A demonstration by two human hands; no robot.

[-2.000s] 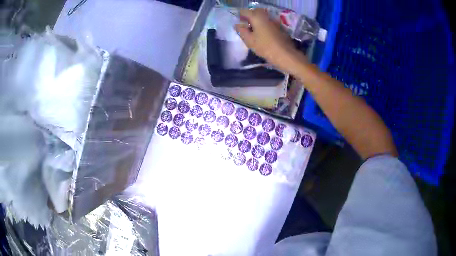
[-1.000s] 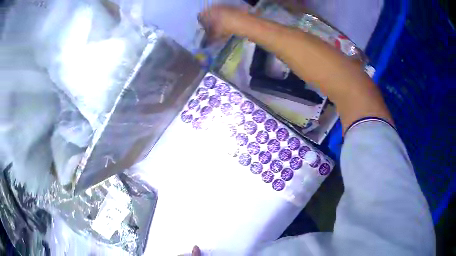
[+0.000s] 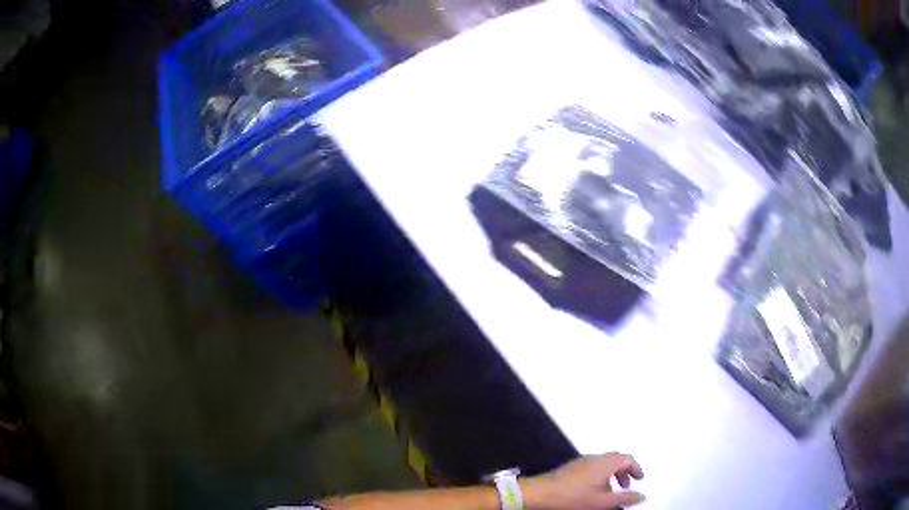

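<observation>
My left hand (image 3: 593,482) is at the bottom edge, over the white table (image 3: 638,413), with a white watch on the wrist. Its fingers are loosely curled with a gap between them, and no held thing shows. A dark folded garment (image 3: 578,274) lies in mid-table, away from the hand. A shiny clear polybag (image 3: 608,194) covers its upper part; a small white tag shows on the uncovered dark part. A bagged garment (image 3: 837,289) with a white barcode sticker (image 3: 794,334) lies to the right. My right hand is out of the picture.
A blue crate (image 3: 274,125) with shiny bagged items stands beyond the table's left edge. A pile of shiny dark bagged garments (image 3: 753,75) lies at the table's upper right. Yellow-black tape (image 3: 394,418) marks the floor. A brown surface shows at the right edge.
The view has swung away from the round-sticker sheet, tray and carton to the table with bagged garments and crate. My right arm has left the picture; my left hand and forearm now show.
</observation>
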